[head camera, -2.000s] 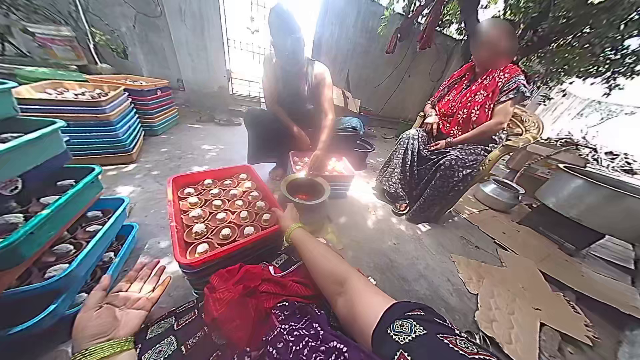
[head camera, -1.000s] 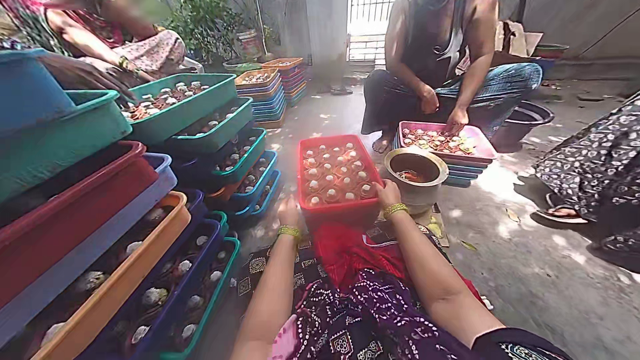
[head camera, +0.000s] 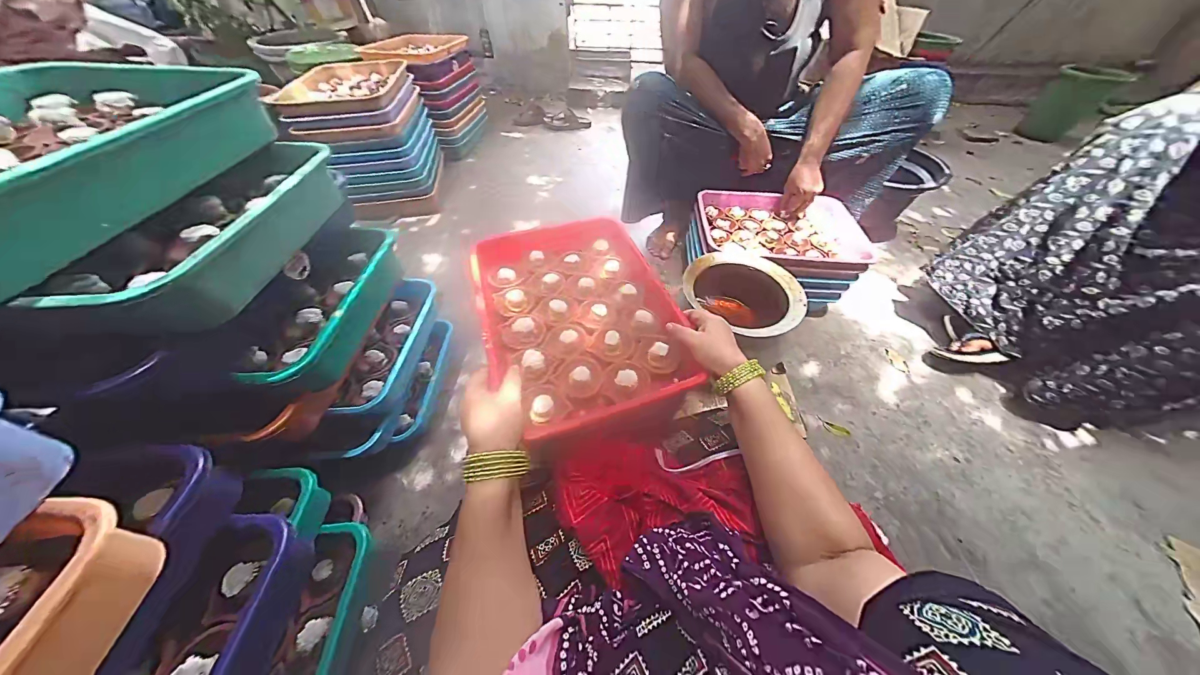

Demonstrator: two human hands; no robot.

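Note:
In front of my lap is a red plastic tray (head camera: 689, 386), tilted, filled with rows of small round brown cups topped with white tufts. My left hand (head camera: 493, 410) grips its near left corner, thumb up on the wall. On its right wall my right hand (head camera: 708, 341) has hold of the edge. Just beyond my right hand stands a metal pot (head camera: 795, 314) with dark liquid and something orange-red in it. Whether the tray touches anything beneath is hidden.
Stacks of green (head camera: 309, 328), blue and orange trays (head camera: 131, 572) crowd the left. More stacked trays (head camera: 389, 155) stand behind. Opposite, a seated person (head camera: 787, 103) reaches into a pink tray (head camera: 858, 246) on a stack. A person's patterned skirt (head camera: 1106, 272) and sandaled foot are at right.
My left hand, open and palm up two seconds ago, now holds the red tray. The view has swung right since the first frame. Between the last two frames, the tray has tilted somewhat.

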